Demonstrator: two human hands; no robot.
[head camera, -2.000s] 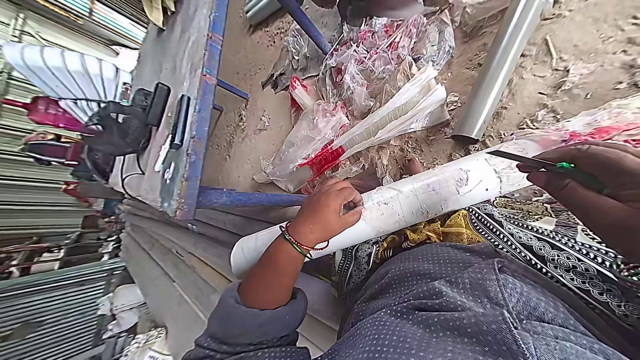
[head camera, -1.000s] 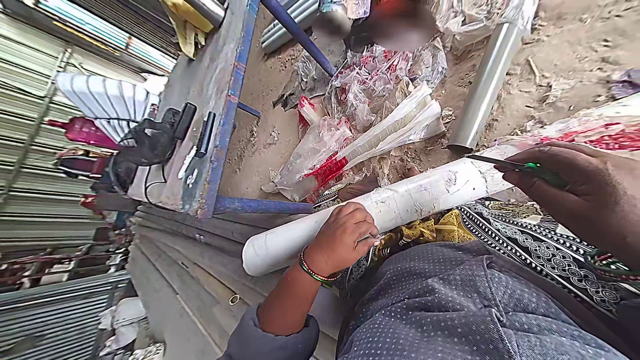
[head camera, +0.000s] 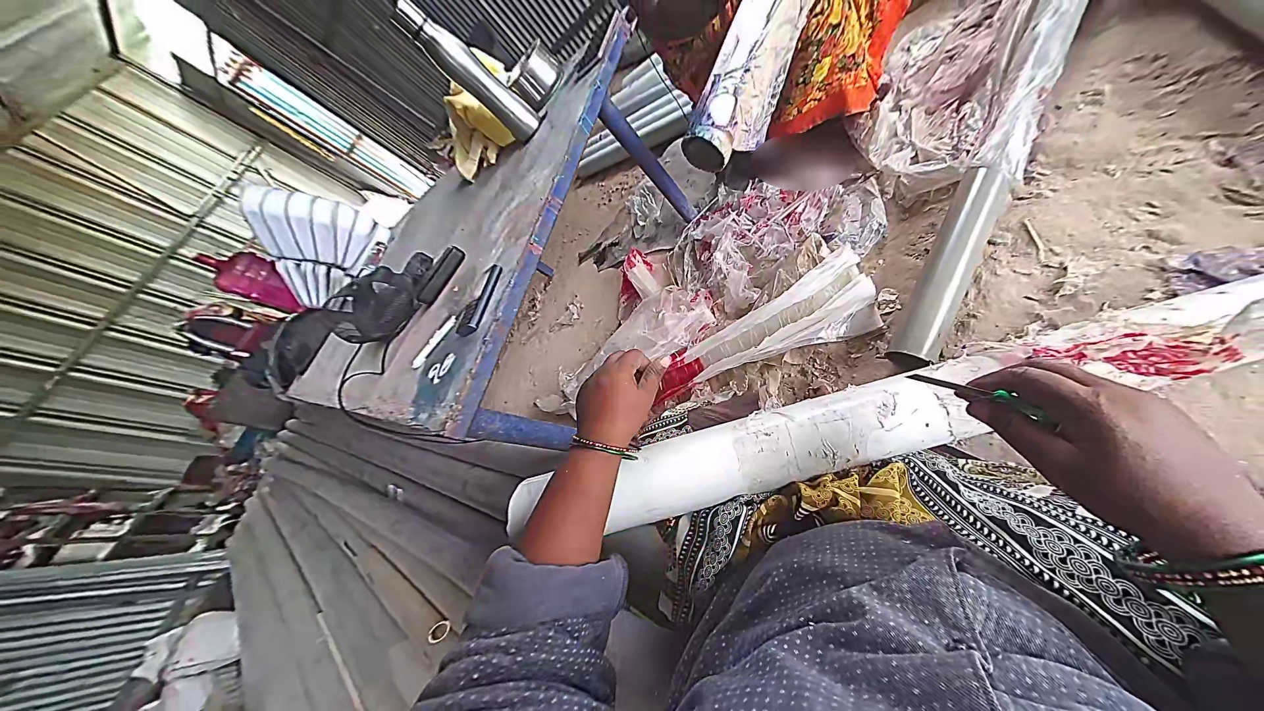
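Observation:
A long white tube (head camera: 750, 454), scuffed and stained near its middle, lies slantwise across the lap on patterned cloth. My left hand (head camera: 620, 395) is at the far side of the tube's left part, its fingers curled and close to the crumpled plastic film with red print (head camera: 681, 375); whether anything is between the fingers cannot be told. Above the tube's right part, my right hand (head camera: 1096, 434) grips a green-handled knife (head camera: 1017, 403), its thin dark blade pointing left over the tube. Film with red patches (head camera: 1155, 351) lies around the right end.
A blue-edged metal table (head camera: 548, 222) at left bears black objects and a cable. A shiny metal pipe (head camera: 943, 267) lies on the dirt ground ahead. Grey beams (head camera: 346, 553) are stacked at lower left. Beyond are another tube (head camera: 746, 79) and orange floral cloth (head camera: 839, 59).
My left hand has moved off the tube's upper surface to its far side, near the film. My right hand still holds the knife over the tube. The view has shifted, showing more beyond the table.

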